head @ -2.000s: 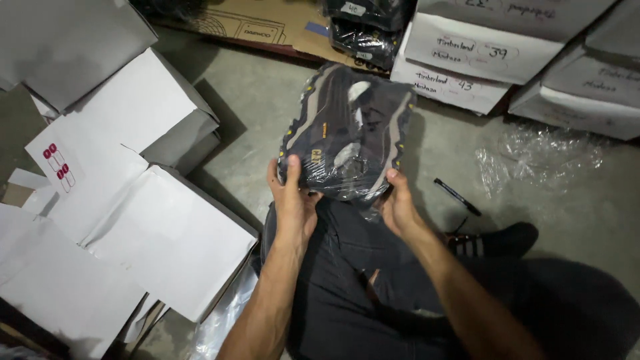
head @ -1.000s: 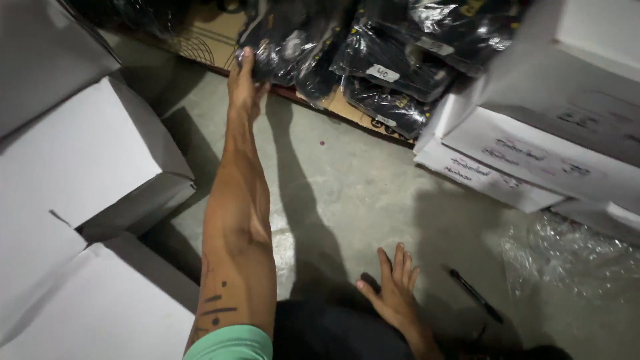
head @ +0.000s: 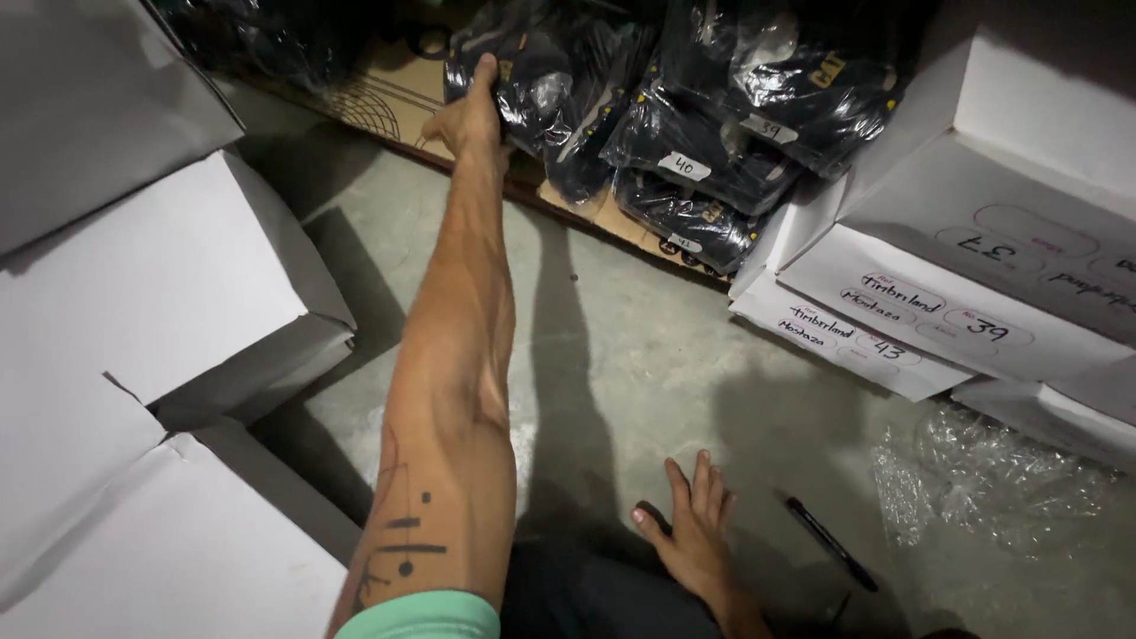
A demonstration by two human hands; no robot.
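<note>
My left hand [head: 475, 115] reaches to the top of the view and grips a plastic-wrapped pair of dark shoes [head: 541, 84] by its left edge, thumb on top; the fingers beneath are partly hidden. The pair lies on a flat cardboard sheet [head: 390, 102]. To its right are more bagged dark shoes with number stickers, stacked in a pile [head: 688, 164]. My right hand [head: 697, 524] is low in the view, palm down over the concrete floor, fingers spread, holding nothing. A black pen [head: 830, 543] lies on the floor to its right.
White cardboard boxes [head: 160, 284] fill the left side. More white boxes with handwriting [head: 896, 302] are stacked at the right. Crumpled clear plastic [head: 985, 479] lies on the floor below them. Dark bagged items [head: 257, 44] sit at the top left.
Two seconds ago both hands held a bagged pair of shoes above my lap. My left hand has since moved forward to the cardboard, and my right hand has let go and dropped toward the floor.
</note>
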